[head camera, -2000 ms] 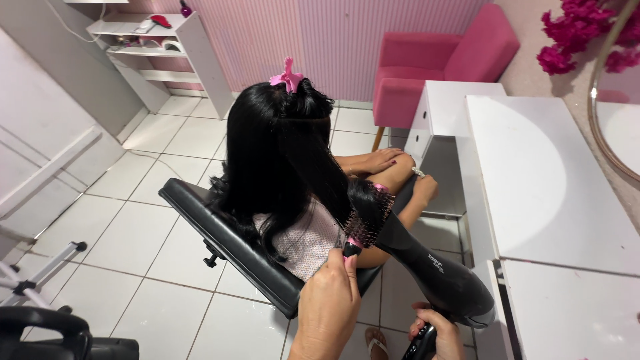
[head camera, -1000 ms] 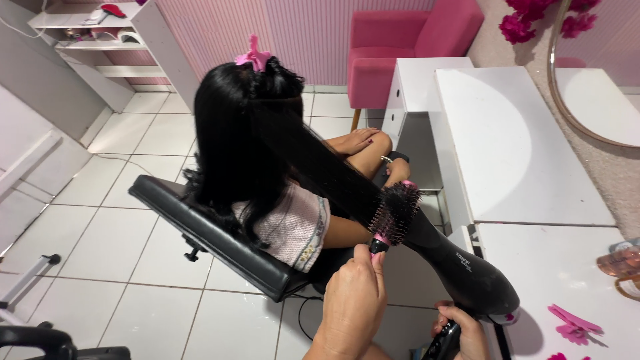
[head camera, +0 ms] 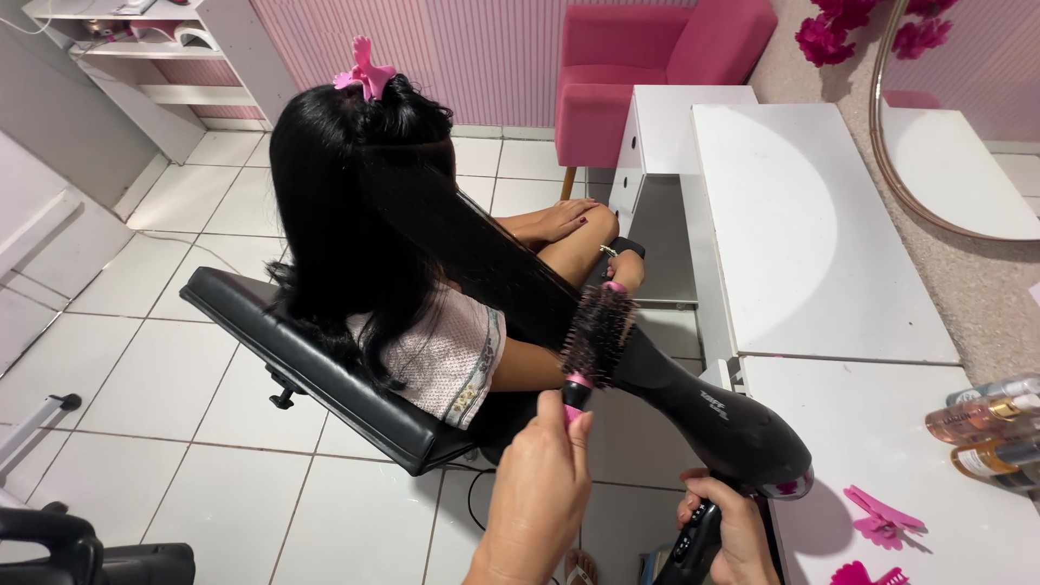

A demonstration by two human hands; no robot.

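My left hand (head camera: 540, 479) grips the pink and black handle of a round hair brush (head camera: 600, 333), whose bristles sit at the lower end of a long section of black hair (head camera: 471, 244). A black hair dryer (head camera: 723, 422) is held by its handle in my right hand (head camera: 731, 520), its nozzle close behind the bristles. The hair belongs to a person seated in a black padded chair (head camera: 317, 366), with a light towel (head camera: 443, 353) over the back. A pink claw clip (head camera: 367, 71) holds hair on top of the head. The seated person's hand holds a dark object, partly hidden.
White drawers and a white counter (head camera: 812, 236) run along the right, beneath a round mirror (head camera: 959, 162). Bottles (head camera: 987, 422) and a pink hair clip (head camera: 884, 516) lie there. A pink armchair (head camera: 597, 114) stands behind; a black object (head camera: 97, 552) is at lower left.
The brush has moved down the hair section, away from the head, with the dryer following. The section is now stretched out longer. The view has shifted toward the counter.
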